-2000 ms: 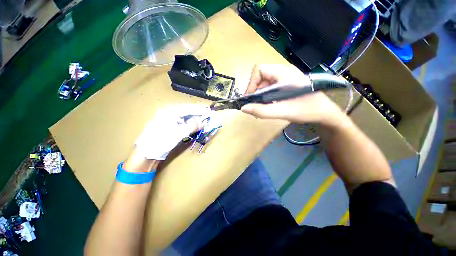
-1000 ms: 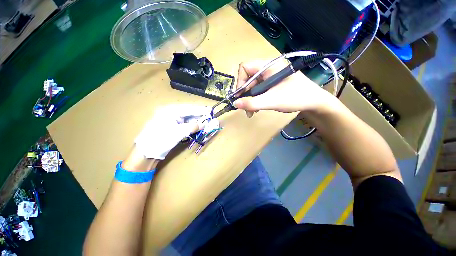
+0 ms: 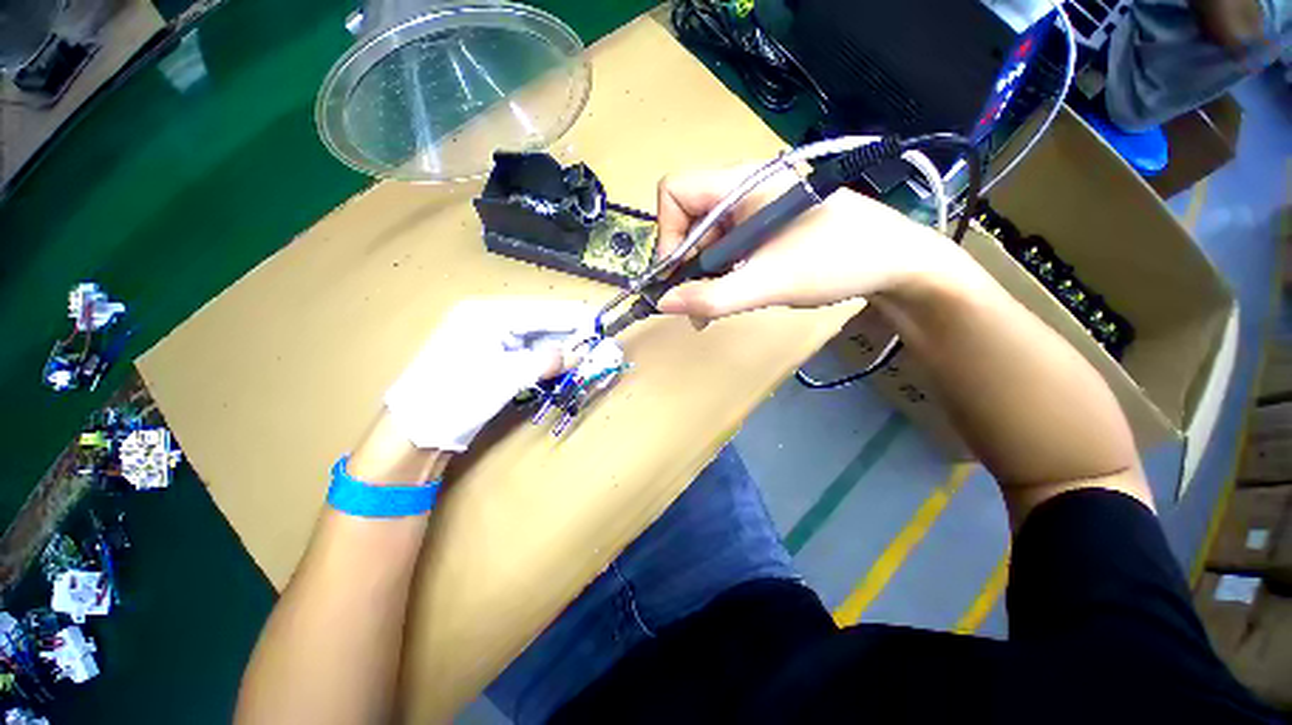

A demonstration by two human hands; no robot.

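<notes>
My left hand (image 3: 465, 371), in a white glove with a blue wrist strap (image 3: 380, 490), holds a small wired assembly (image 3: 598, 363) over the tan cardboard sheet (image 3: 354, 305). Several thin lead wires stick out below it. My bare right hand (image 3: 794, 252) grips the black soldering iron (image 3: 758, 235) like a pen. A pale solder feed tube (image 3: 737, 191) runs along the iron. The iron's front end points down-left at the assembly; whether the tip touches it cannot be told. The black iron stand (image 3: 539, 206) with its tip-cleaning tray (image 3: 619, 244) sits just beyond my hands.
A clear fume hood (image 3: 454, 92) stands over the sheet's far edge. More wired assemblies (image 3: 146, 458) lie on the green surface at left. At right are a black box with a lit display (image 3: 1009, 85) and an open carton of parts (image 3: 1162, 312). Another person's sleeve (image 3: 1183, 71) shows top right.
The iron has swung from nearly level to a slant, its front end now at the assembly. My left hand has hardly moved. The far assembly on the green surface has shifted left and down.
</notes>
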